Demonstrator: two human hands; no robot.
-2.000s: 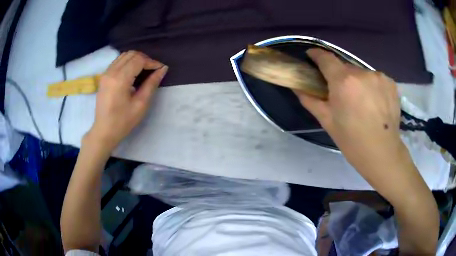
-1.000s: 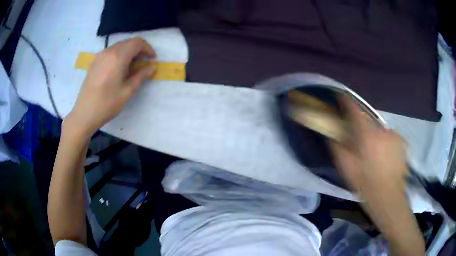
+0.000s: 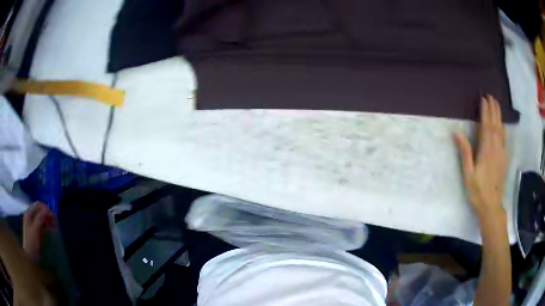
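The dark brown-purple garment piece (image 3: 346,77) lies across the pressing table (image 3: 287,143), its straight hem towards me. Black fabric (image 3: 143,36) adjoins it at the left. My right hand (image 3: 489,155) is flat at the hem's right end, fingertips on the cloth, thumb apart, holding nothing. My left hand cannot be made out. The yellow strip (image 3: 72,89) lies at the far left, away from the cloth; its left end meets a blurred grey shape. The dark iron (image 3: 529,206) is partly cut off at the right edge.
Thin dark cords (image 3: 109,134) cross the table's left part. Crinkled clear plastic (image 3: 275,224) lies at the near edge, by my white top. At lower left are blue material (image 3: 51,179) and a hand (image 3: 36,224), seemingly another person's, beside white cloth.
My right hand has let go of the iron, now at the right edge, and rests on the hem. My left hand has left the yellow strip, which is farther left.
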